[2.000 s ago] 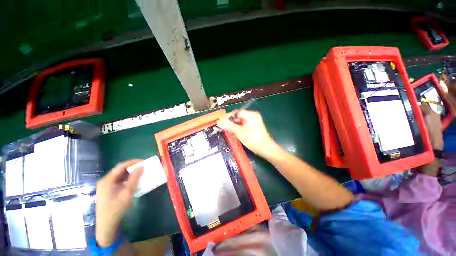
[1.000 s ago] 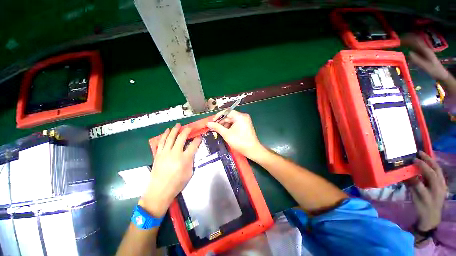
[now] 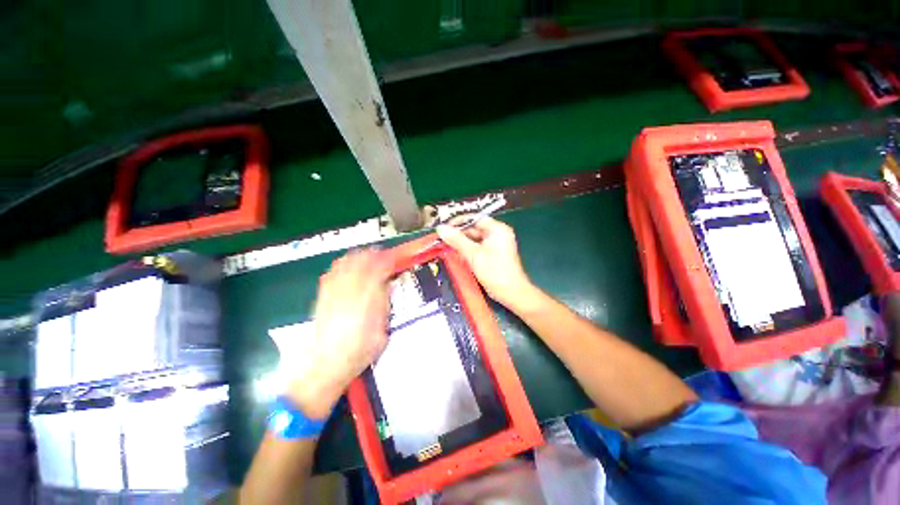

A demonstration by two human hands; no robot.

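Note:
An open-backed tablet unit (image 3: 484,414) lies in a red foam frame (image 3: 513,399) in front of me, with a flat silver-grey battery (image 3: 424,375) in it. My left hand (image 3: 350,316) is blurred and lies over the upper left of the frame and the tablet's top end; its fingertips are unclear and I cannot tell if it holds anything. My right hand (image 3: 488,258) is at the frame's top right corner, holding a thin metallic stick, perhaps tweezers (image 3: 484,213), between the fingers. A white liner sheet (image 3: 293,345) lies on the bench, partly behind my left hand.
A clear tray of white batteries (image 3: 118,385) stands at left. Stacked red frames (image 3: 711,350) with a tablet stand at right. A grey upright (image 3: 345,99) rises beyond the bench edge. More framed tablets (image 3: 187,187) lie on the green lane. A person's pink sleeve (image 3: 839,439) shows at right.
My left hand has let go of the white sheet and moved onto the frame's top left. My right hand stays at the top corner. A framed tablet now shows on the lane at upper right.

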